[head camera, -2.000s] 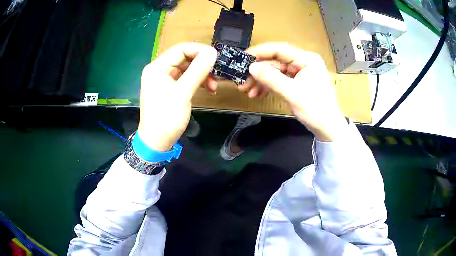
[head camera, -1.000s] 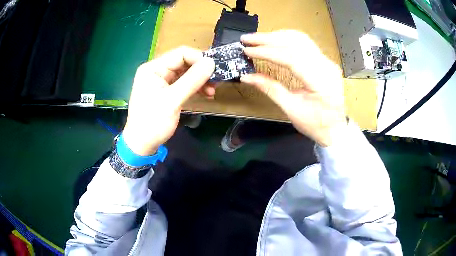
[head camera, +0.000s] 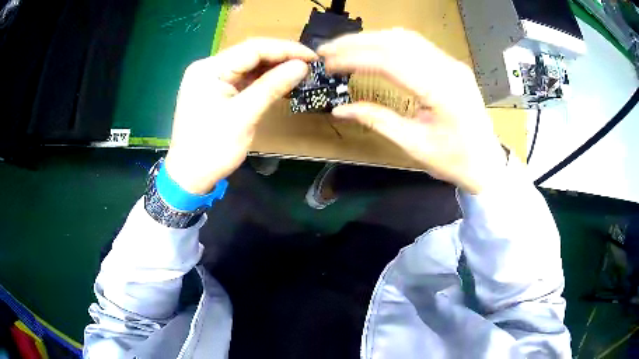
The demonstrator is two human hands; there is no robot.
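A small dark circuit board [head camera: 319,97] with white and gold details is held above the cardboard. My left hand [head camera: 228,105] pinches its upper left part between thumb and fingers. My right hand [head camera: 420,105] is at its right side, with the thumb at the lower right edge and the fingers over the top; the fingers partly hide the board. The black housing [head camera: 328,25] lies on the cardboard just behind the board, its near part hidden by my hands. A thick black cable leaves its far end. A thin dark strand shows below the board.
Brown cardboard [head camera: 263,21] covers the work area. A white-grey box with a small mechanism [head camera: 543,73] stands at the right, with a thick black cable [head camera: 595,144] beside it. A black foam tray [head camera: 59,70] is at the left on the green mat [head camera: 165,70].
The board has turned in my fingers, and its gold-dotted part now faces up near the lower edge. My right fingers have moved left over its top. The housing stays behind.
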